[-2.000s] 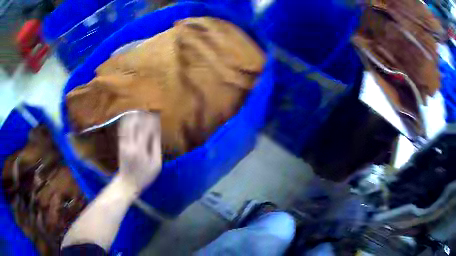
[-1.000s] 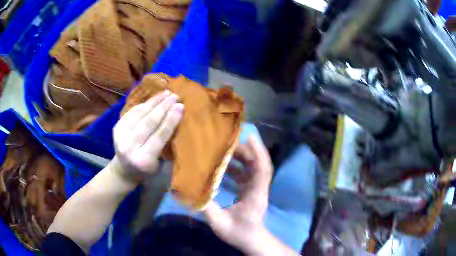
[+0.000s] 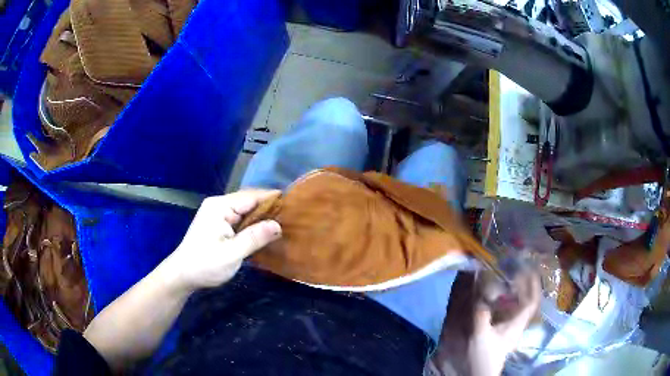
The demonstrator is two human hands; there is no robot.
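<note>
A smooth orange-brown bag lining [image 3: 352, 231] is stretched over the lap, with a white edge curving along its lower side. My left hand [image 3: 228, 239] pinches its left end between thumb and fingers. My right hand [image 3: 507, 305] is blurred at the lining's right end, in front of a clear plastic bag; its fingertips are at or near the white-edged corner, and I cannot tell whether they grip it.
A blue bin [image 3: 184, 110] at upper left holds textured tan shells [image 3: 110, 40]. Another bin at lower left holds crumpled brown linings [image 3: 48, 264]. A sewing machine [image 3: 529, 66] stands upper right, with red-handled snips [image 3: 544, 165] beside it. A clear plastic bag [image 3: 610, 316] hangs lower right.
The lining has gone from bunched between both hands to spread out sideways over the lap. My right hand has moved right. The view has shifted toward the machine side.
</note>
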